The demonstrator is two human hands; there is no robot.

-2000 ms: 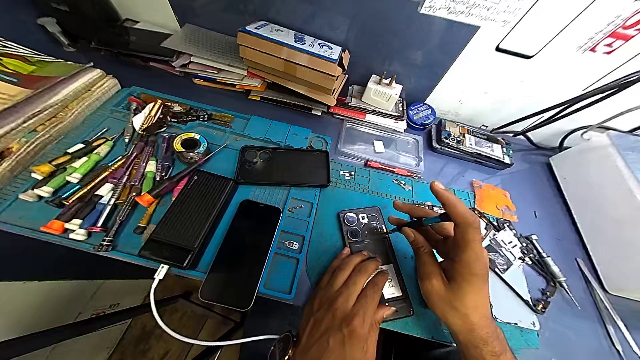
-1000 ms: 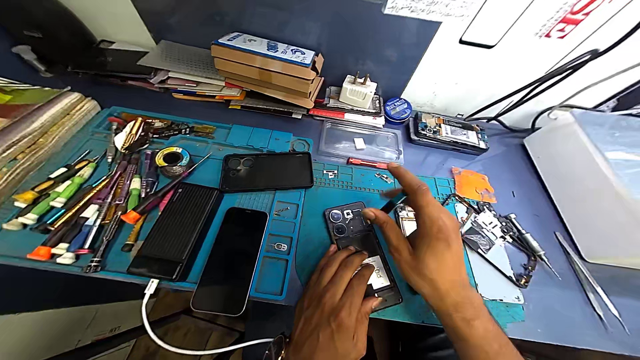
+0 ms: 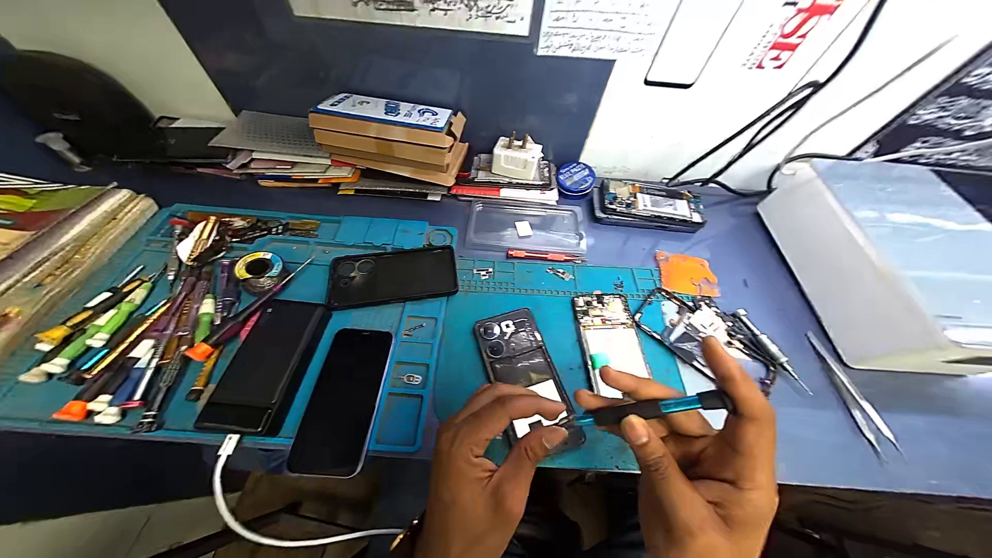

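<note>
My right hand (image 3: 697, 457) holds a black-and-blue precision screwdriver (image 3: 659, 407) almost level, its tip pointing left. My left hand (image 3: 496, 465) is raised beside that tip, thumb and index finger a little apart; whether a tiny part is between them cannot be told. Behind the left fingers lies an opened smartphone (image 3: 515, 349) with its camera lenses at the top left and a white area lower down, partly covered by the fingers. To its right rests a second phone body (image 3: 612, 341) with its circuit board and a pale battery showing, partly behind the right hand.
Screwdrivers (image 3: 155, 333), a solder spool (image 3: 260, 267), a black power bank (image 3: 263, 368), a dark-screened phone (image 3: 341, 403) and a phone case (image 3: 395, 277) lie left. Tweezers (image 3: 852, 395) and a grey-white box (image 3: 876, 271) stand right. Behind are a clear plastic box (image 3: 527, 229) and stacked cartons (image 3: 387, 139).
Both hands have lifted off the opened phone and drawn toward me. The screwdriver, upright over the phone's top two seconds ago, now lies level in the right hand. The second phone body is more exposed.
</note>
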